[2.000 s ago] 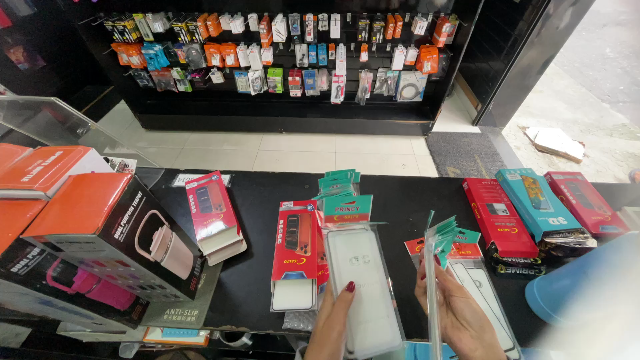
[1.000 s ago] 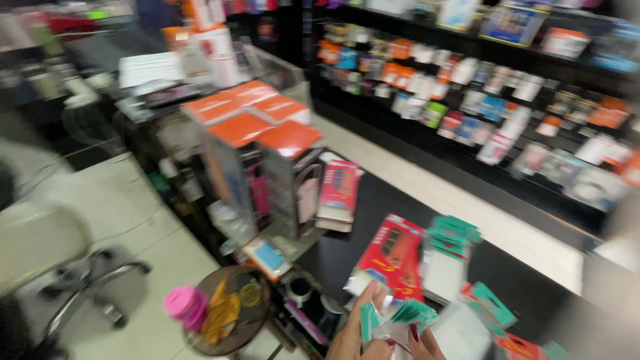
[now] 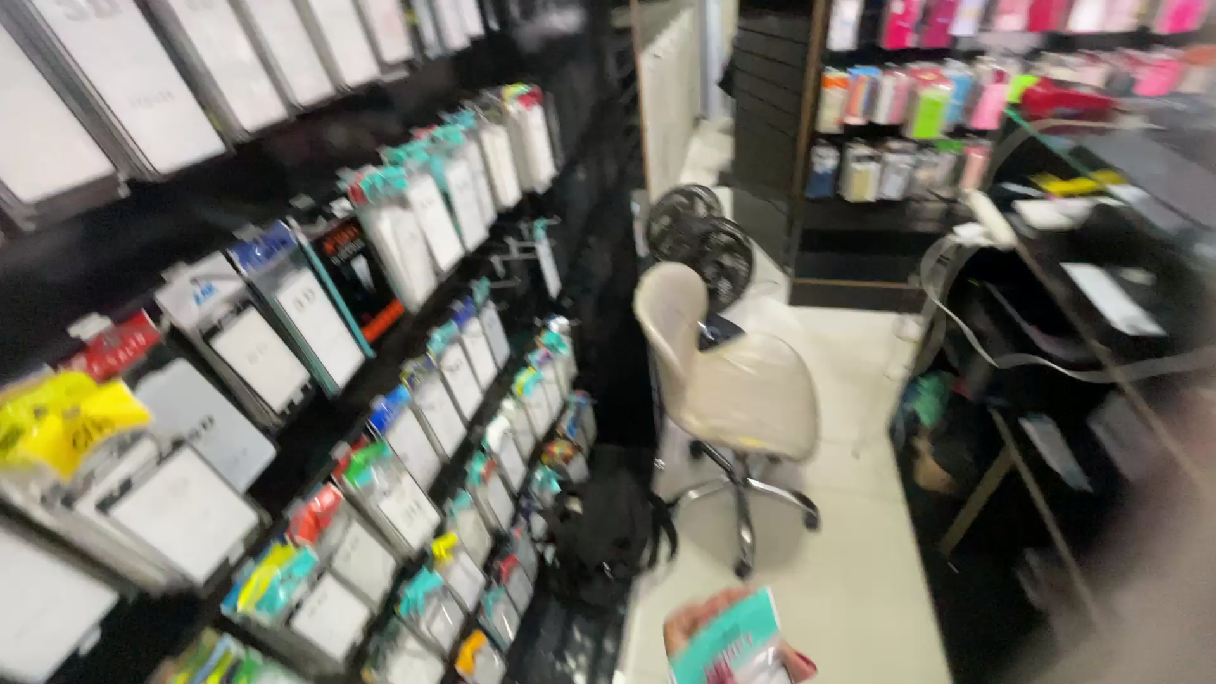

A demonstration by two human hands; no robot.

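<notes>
At the bottom edge, fingers of what looks like my left hand (image 3: pixel 689 619) are closed round a flat package with a green header card (image 3: pixel 730 638), which bears writing. A red-nailed fingertip (image 3: pixel 803 663) shows at the package's right edge; whether it belongs to my right hand I cannot tell. The rest of the hands is below the view. To the left, a black wall display (image 3: pixel 332 418) holds rows of hanging screen-protector packs (image 3: pixel 432 204), many with white panels and coloured headers. The package is apart from them. The picture is blurred.
A beige swivel chair (image 3: pixel 746 389) stands on the pale tiled floor, with a black fan (image 3: pixel 708 242) behind it. A black bag (image 3: pixel 603 522) lies by the display's foot. A dark counter (image 3: pixel 1092 275) with a loose cable runs along the right. Phone cases (image 3: pixel 936 104) hang at the back.
The view has swung far from the counter to the wall display and chair. Two seconds ago, each hand held packs over the counter; one second ago, both hands were together at green-topped packs.
</notes>
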